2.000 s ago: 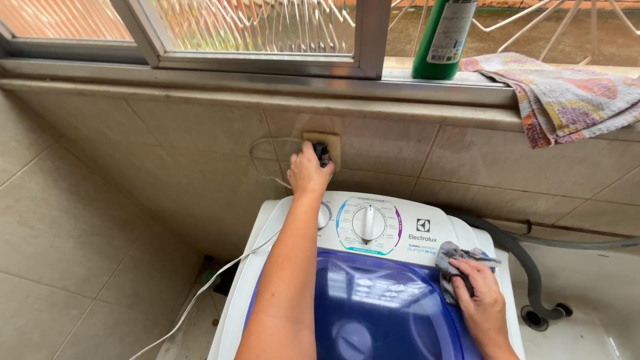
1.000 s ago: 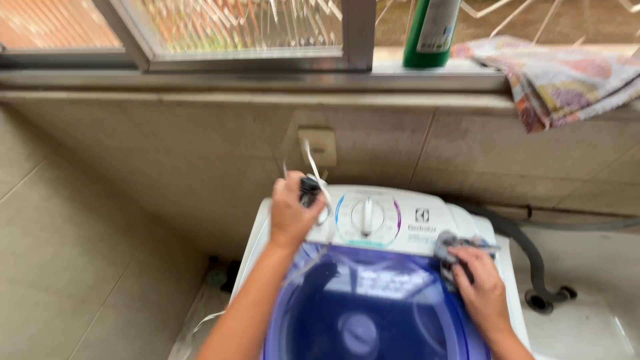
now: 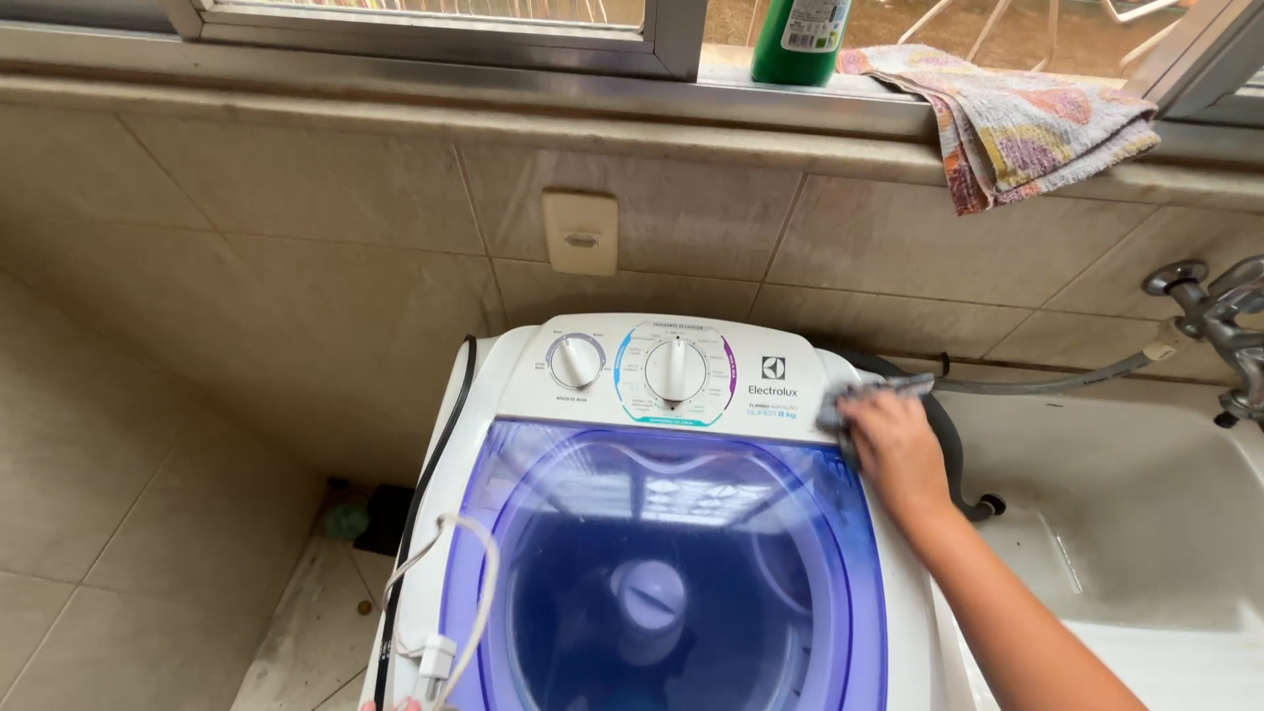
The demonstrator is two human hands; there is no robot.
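A white Electrolux top-load washing machine (image 3: pixel 518 390) with a blue see-through lid (image 3: pixel 681 553) stands against the tiled wall. My right hand (image 3: pixel 889 444) holds a crumpled grey cloth (image 3: pixel 849 400) on the right end of its control panel. Only the fingertips of my left hand (image 3: pixel 395 705) show at the bottom edge, by a white plug (image 3: pixel 435 657) with a white cord (image 3: pixel 489 563); whether they grip anything cannot be told. A black cord (image 3: pixel 434 474) runs down the machine's left side. The wall outlet (image 3: pixel 581 233) above the panel has nothing plugged in.
A white sink (image 3: pixel 1116 513) with a grey drain hose (image 3: pixel 948 434) is at the right, below a metal tap (image 3: pixel 1215 306). On the window sill are a green bottle (image 3: pixel 798 44) and a patterned towel (image 3: pixel 1037 128). A dark object (image 3: pixel 387 518) lies on the floor at left.
My left hand has moved from the wall outlet down to the bottom edge. The white cord has left the outlet and its plug now lies over the machine's left side. My right hand keeps the cloth.
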